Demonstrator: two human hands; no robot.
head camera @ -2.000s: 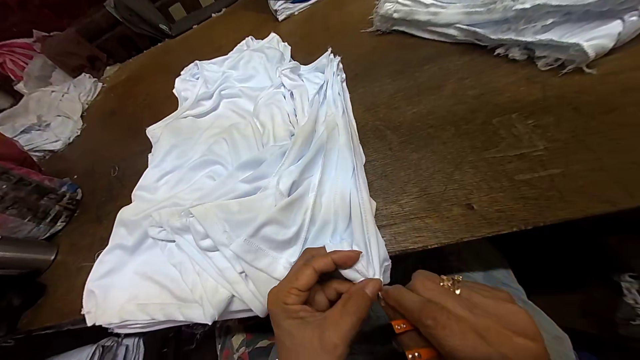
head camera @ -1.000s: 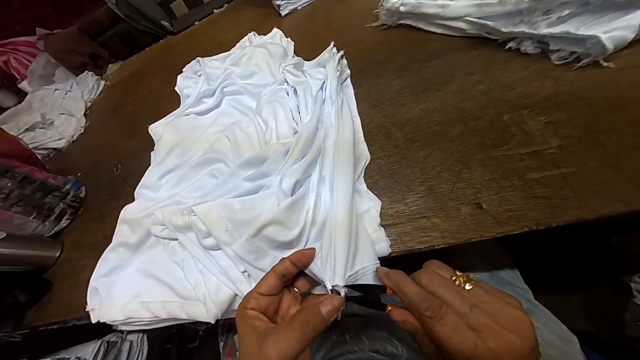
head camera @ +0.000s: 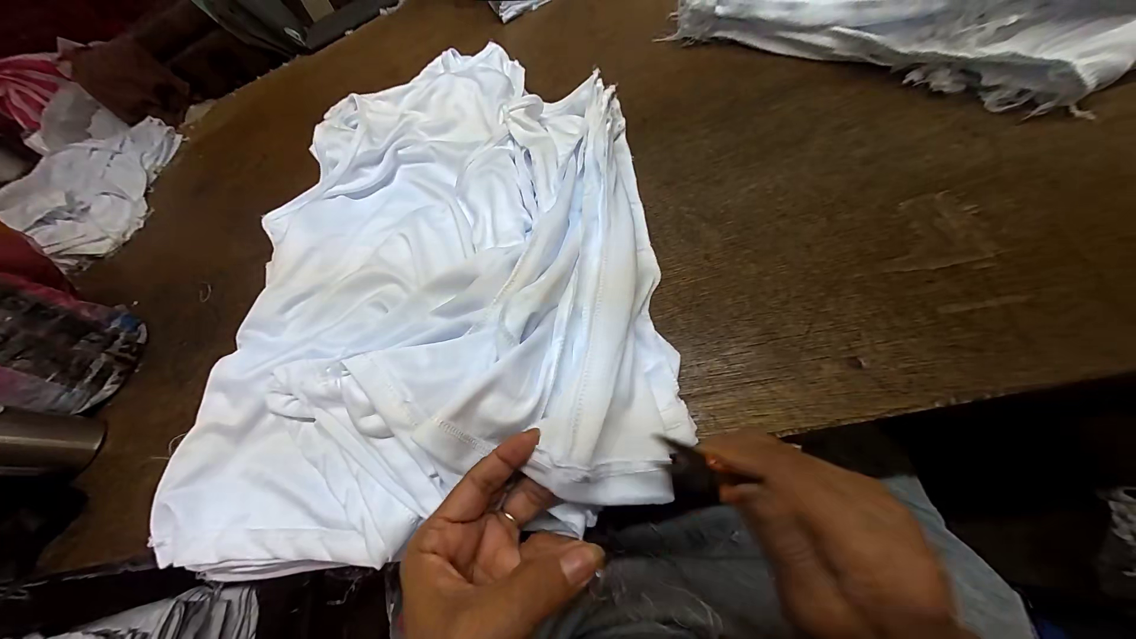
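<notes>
White sleeveless garments point(head camera: 382, 257) lie stacked on a dark wooden table, their stitched hems reaching the near edge. My left hand point(head camera: 501, 546), with a ring on one finger, is at the near hem, palm up, thumb apart from the fingers; its fingertips are at the fabric, and whether they pinch it is unclear. My right hand point(head camera: 825, 524) is blurred and closed around orange-handled scissors point(head camera: 723, 466), whose dark blades point left at the hem's right corner.
A frayed white fabric pile point(head camera: 887, 40) lies at the table's far right. Crumpled white cloth point(head camera: 98, 182) and a metal cylinder point(head camera: 49, 441) are at the left. The wooden table's near edge point(head camera: 887, 390) runs beside my right hand.
My hands have moved apart; one second ago the blades were at the hem between them. My left thumb has come away from the hem, and the scissors have moved to the right.
</notes>
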